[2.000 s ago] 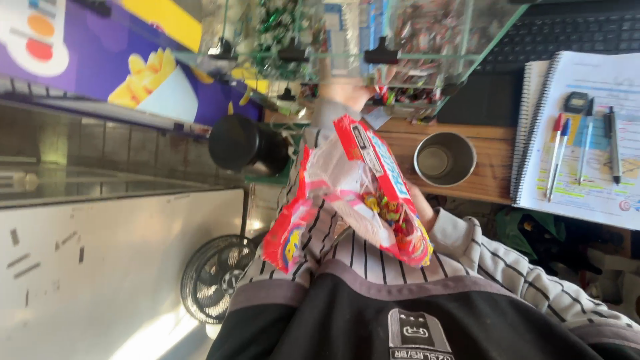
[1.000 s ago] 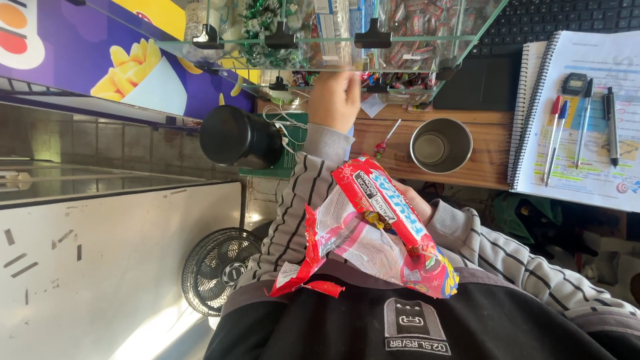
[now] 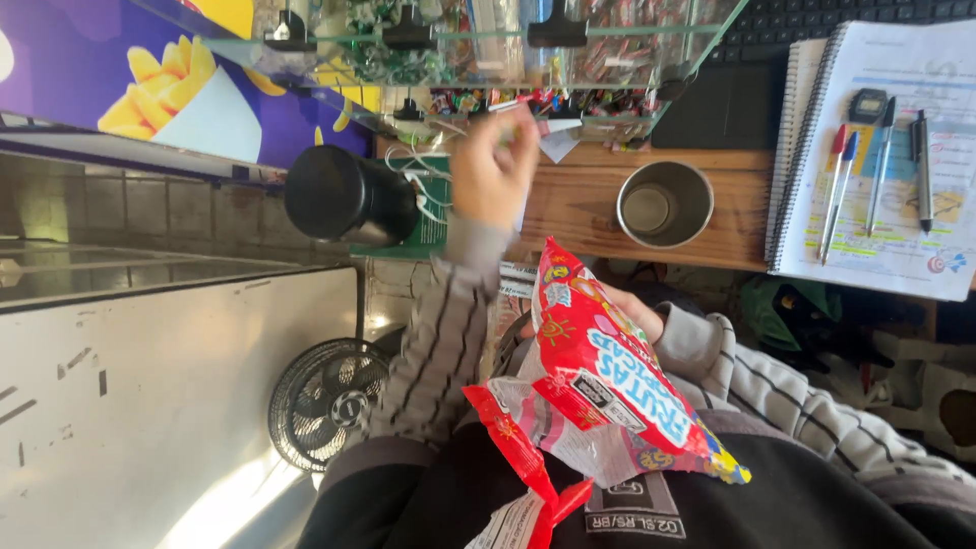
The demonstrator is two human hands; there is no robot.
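Observation:
My left hand (image 3: 496, 164) is blurred and stretched forward at the lower glass compartment of wrapped candies (image 3: 465, 101). Its fingers are curled together around what looks like a small lollipop, with a white stick showing by the fingertips. My right hand (image 3: 637, 311) grips the far side of a torn-open red plastic candy bag (image 3: 602, 351), its fingers partly hidden behind it. The bag is tilted in front of my chest, with its clear inner side and a torn red strip hanging toward my lap.
Around the wooden counter (image 3: 572, 210) are a steel cup (image 3: 665, 204), a black cylindrical container (image 3: 351, 194), white cables, a spiral notebook (image 3: 877, 267) with pens and a digital watch, and a laptop (image 3: 717, 107). Black clips hold the glass display (image 3: 488, 34). A fan (image 3: 332, 404) stands lower left.
The lollipop seen on the counter beside the bag one second ago is gone from that spot. The bag has turned in my right hand, its printed side now more upward. My left hand remains near the display.

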